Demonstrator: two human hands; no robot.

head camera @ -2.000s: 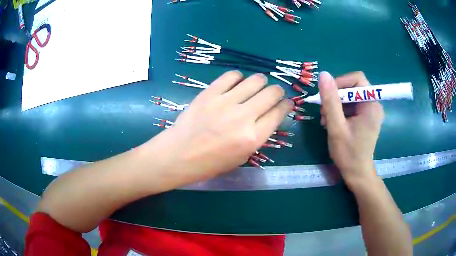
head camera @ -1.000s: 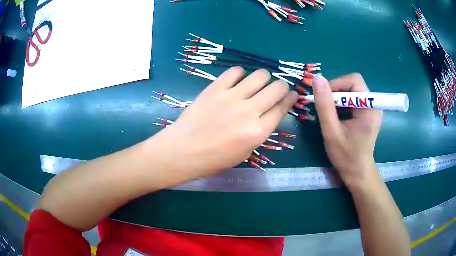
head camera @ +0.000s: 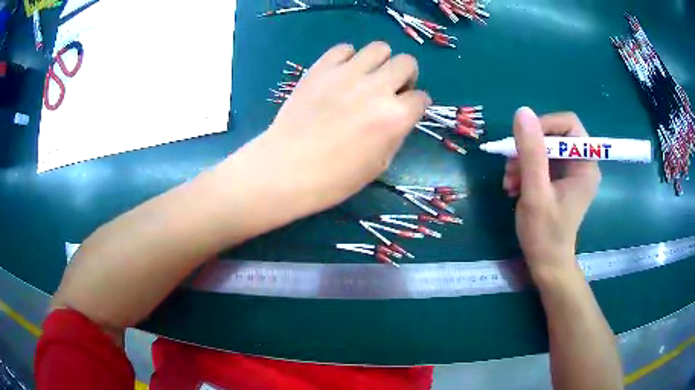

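Observation:
My right hand (head camera: 552, 183) holds the white paint marker (head camera: 621, 150) level, with its bare pale tip pointing left, just right of the red terminals of the upper cables (head camera: 457, 118). My left hand (head camera: 343, 129) lies palm down over the middle of these upper cables. Their white cores show on both sides of it. Its fingertips are curled and partly hidden, so I cannot tell if they grip a cable. Separate lower cables (head camera: 411, 225) fan out below my left hand, their left parts hidden under the hand and forearm.
A steel ruler (head camera: 350, 279) runs along the near bench edge, under both forearms. A cable bundle (head camera: 659, 95) lies far right, and more cables (head camera: 423, 27) at the top. White paper (head camera: 152, 84) and red-handled scissors (head camera: 53, 87) are at left, with a small white piece (head camera: 21, 119) beside them.
My left hand has moved up, uncovering more of the lower cables. My right hand has drawn the marker right, so its tip is away from the terminals.

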